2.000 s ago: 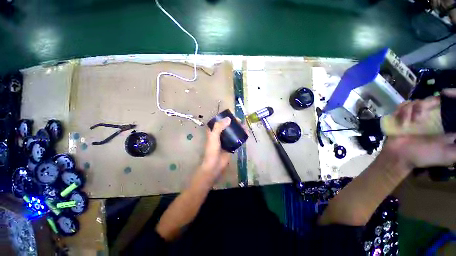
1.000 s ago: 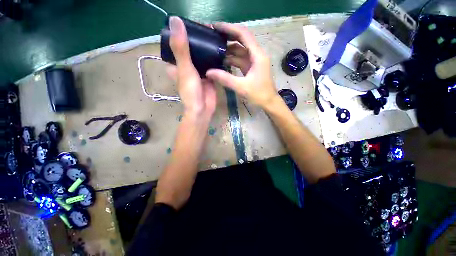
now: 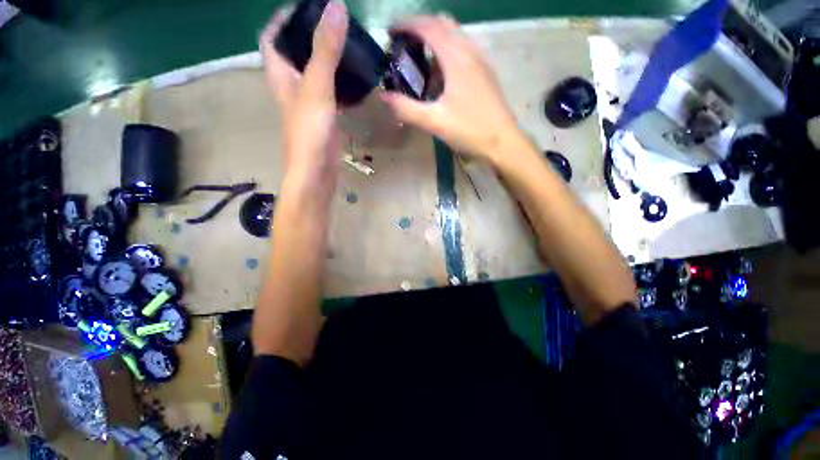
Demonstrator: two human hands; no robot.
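My left hand (image 3: 310, 81) holds a black cylindrical housing (image 3: 346, 56), tilted, above the back edge of the bench. My right hand (image 3: 459, 85) holds a round black part (image 3: 415, 70) with a pale inner area, at the housing's right end. Whether the two parts touch is blurred. The white cable's small plug (image 3: 358, 164) lies on the mat below my hands. A second black housing (image 3: 149, 163) stands at the left of the mat.
Pliers (image 3: 218, 199) and a glossy cover (image 3: 258, 214) lie left of centre. More covers (image 3: 572, 101) are at right, before the blue-flapped box (image 3: 710, 112). End caps (image 3: 117, 277) pile at left. Below right is a parts tray (image 3: 719, 359).
Since one second ago, the round black part has come away from the housing's end in my right hand, its inner side now showing. Earlier, my right hand held the electric screwdriver. The view has shifted.
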